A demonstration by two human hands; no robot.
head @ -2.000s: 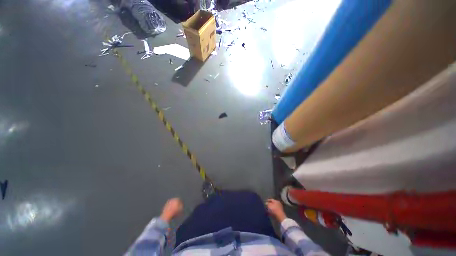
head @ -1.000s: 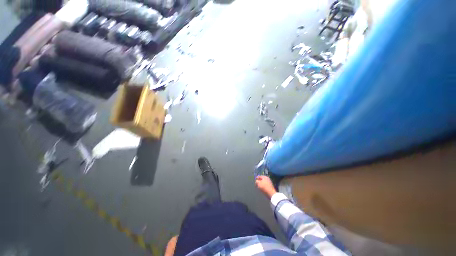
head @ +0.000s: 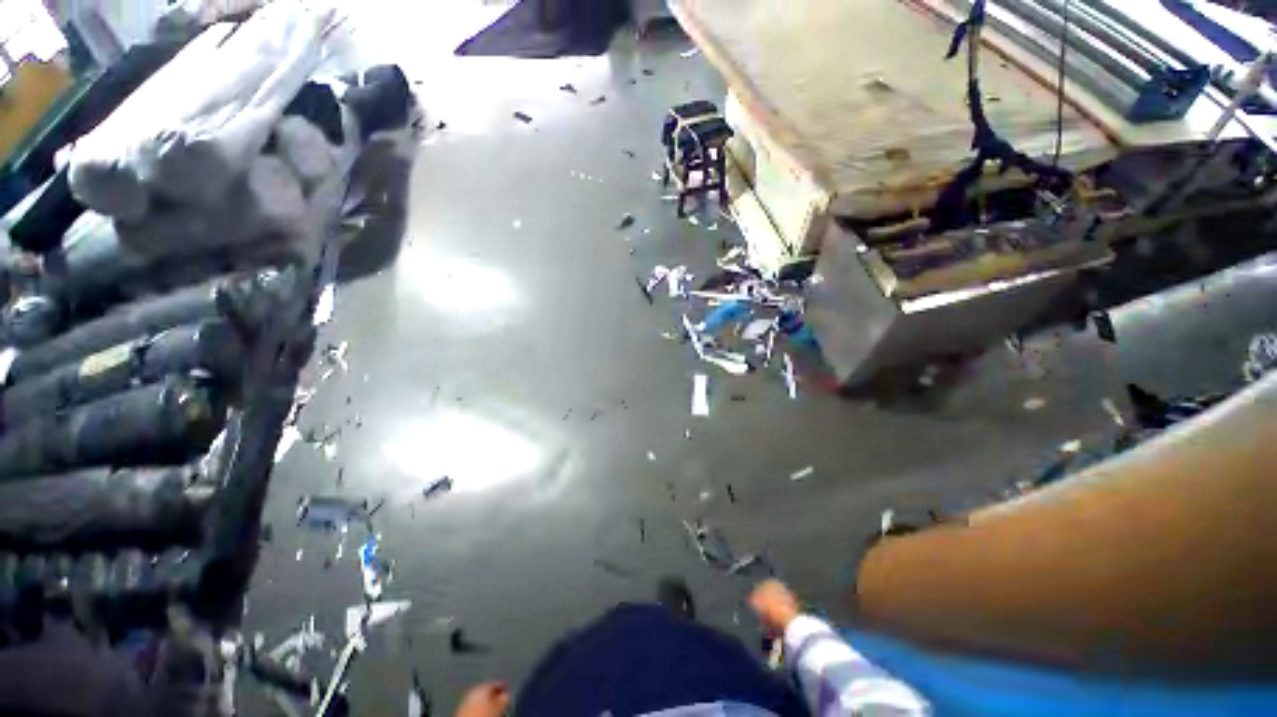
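My right hand (head: pixel 773 605) is low in the view, right of my dark-clothed body, in a blue and white checked sleeve. Its fingers look curled, but it is small and blurred, so I cannot tell if it holds anything. My left hand (head: pixel 485 699) is at the bottom edge, mostly cut off; its fingers are hidden. Nearest on the right is the rounded end of a large tan roll (head: pixel 1064 546), with a blue roll (head: pixel 1036 686) beside it at the bottom right.
Stacked dark fabric rolls (head: pixel 105 420) and pale wrapped rolls (head: pixel 210 112) line the left. A long table (head: pixel 896 105) stands ahead right, with a small dark stool (head: pixel 696 147) beside it. Scraps (head: pixel 742 329) litter the grey floor (head: pixel 560 378) between them.
The view has moved forward and turned right. The cardboard box and striped floor tape have left view. The long table has come into view, and the tan and blue rolls have shifted toward the bottom right.
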